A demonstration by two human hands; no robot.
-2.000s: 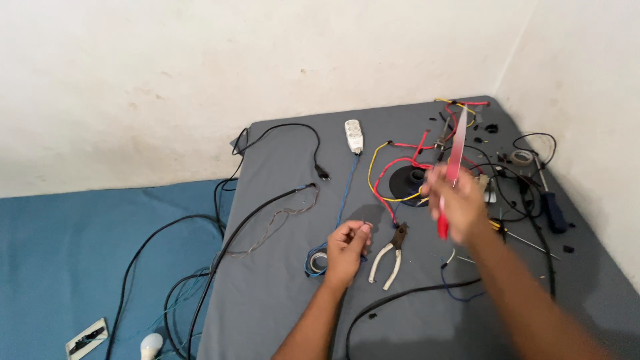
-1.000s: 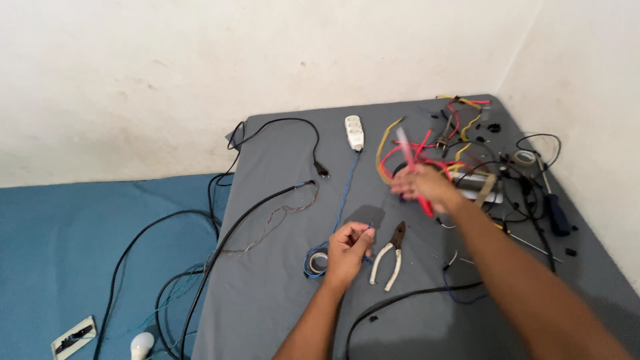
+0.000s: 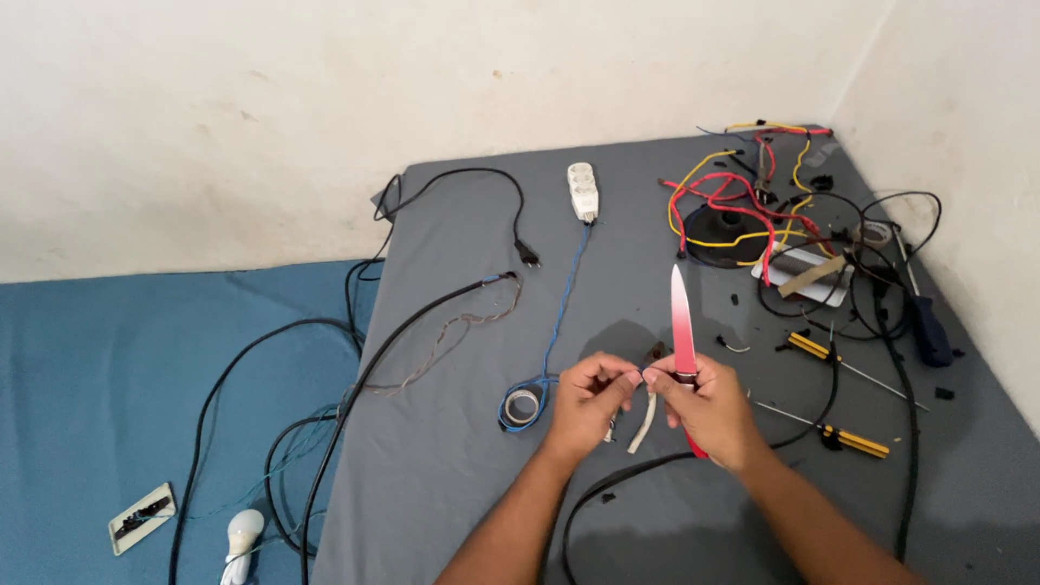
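My right hand (image 3: 708, 406) is closed around a red-handled knife (image 3: 682, 325), its red-and-white blade pointing up. The thumb and forefinger of that hand meet those of my left hand (image 3: 595, 398) at a tiny dark piece, probably a wire end; the fingers mostly cover it. Behind and below my fingers lie pliers with white handles (image 3: 644, 422), partly hidden. Just left of my left hand, a roll of tape (image 3: 522, 406) lies inside a loop of twisted blue wire (image 3: 562, 309), which runs up to a white socket block (image 3: 582, 192).
Red and yellow wires (image 3: 735, 240) lie over a black disc (image 3: 723, 231) at back right. Yellow-handled screwdrivers (image 3: 855, 439), a blue-handled screwdriver (image 3: 931, 333) and black cables are at right. A black plug (image 3: 526, 253) lies left of centre. A light bulb (image 3: 245, 528) rests on the blue surface.
My right hand, with the knife, has moved from the red and yellow wires down to my left hand. The knife blade now stands upright. My left hand has stayed near the pliers.
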